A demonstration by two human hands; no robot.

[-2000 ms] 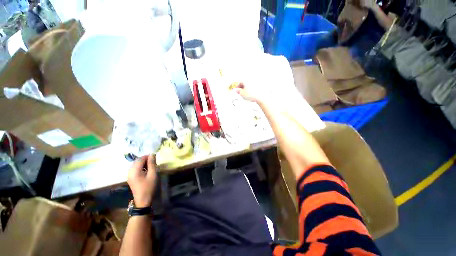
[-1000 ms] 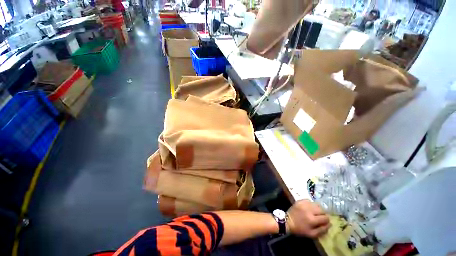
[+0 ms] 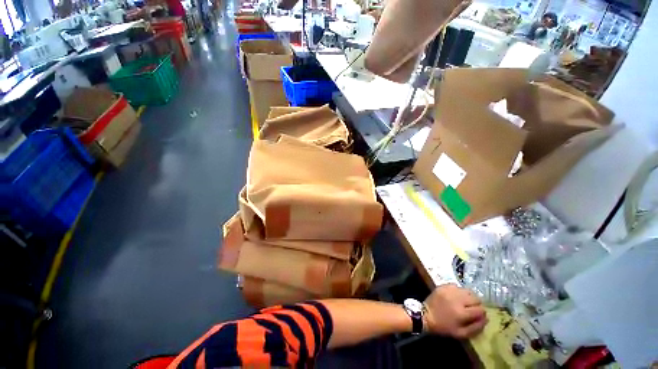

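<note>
My left hand [image 3: 456,311], bare with a watch on its wrist, rests at the front edge of the white bench, fingers curled, beside the yellow base [image 3: 505,342]. Whether it holds something small cannot be told. My right hand is out of the picture. Clear plastic bags with small shiny fittings [image 3: 509,270] lie just beyond my left hand. The large pale machine housing [image 3: 620,295] stands at the lower right, with small dark metal parts near the yellow base. Tan-brown bag pieces [image 3: 314,191] are piled to the left of the bench.
An open cardboard carton [image 3: 480,155] stands on the bench [image 3: 426,249]. A grey aisle [image 3: 169,216] with yellow lines runs along the left. Blue crates [image 3: 47,180], a green crate [image 3: 148,79] and a small blue bin [image 3: 306,85] stand along it. Cables hang behind the pile.
Since the oldest frame the view has swung left to the pile and aisle, and my right hand has left the picture. Over the last second my left hand has stayed at the bench edge.
</note>
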